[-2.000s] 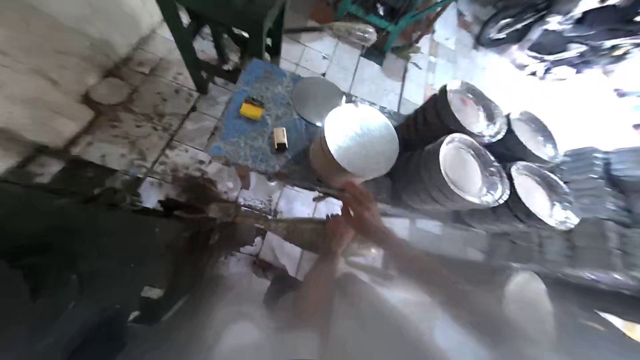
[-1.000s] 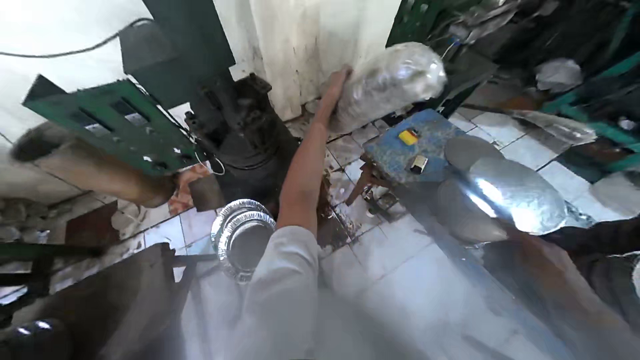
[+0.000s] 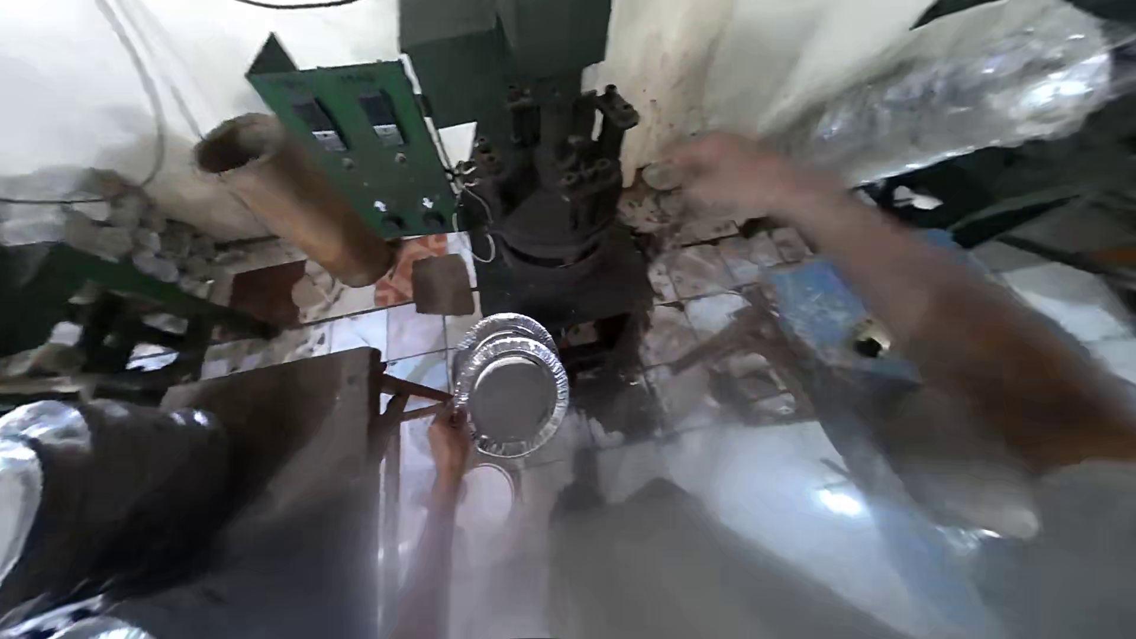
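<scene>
Low in the centre, my left hand (image 3: pixel 451 435) grips the left edge of a round foil pan (image 3: pixel 513 399) with a crimped rim. Another foil pan (image 3: pixel 508 327) shows just behind it. My right hand (image 3: pixel 717 167) is blurred and reaches out beside the wall at upper right, near a clear plastic-wrapped roll (image 3: pixel 958 98); whether it holds anything cannot be told. Between the hands stands a dark metal press (image 3: pixel 564 200) with bolted posts.
A green control box (image 3: pixel 359 146) with switches and a rusty pipe (image 3: pixel 293 200) stand left of the press. A brown table (image 3: pixel 293 408) is at lower left, with stacked foil pans (image 3: pixel 53 470) beside it. A blue worn board (image 3: pixel 812 297) lies under my right arm.
The view has swung toward the press and come closer. My left hand now shows at the foil pan's edge, where no hand showed one second ago. An arm still reaches toward the wall.
</scene>
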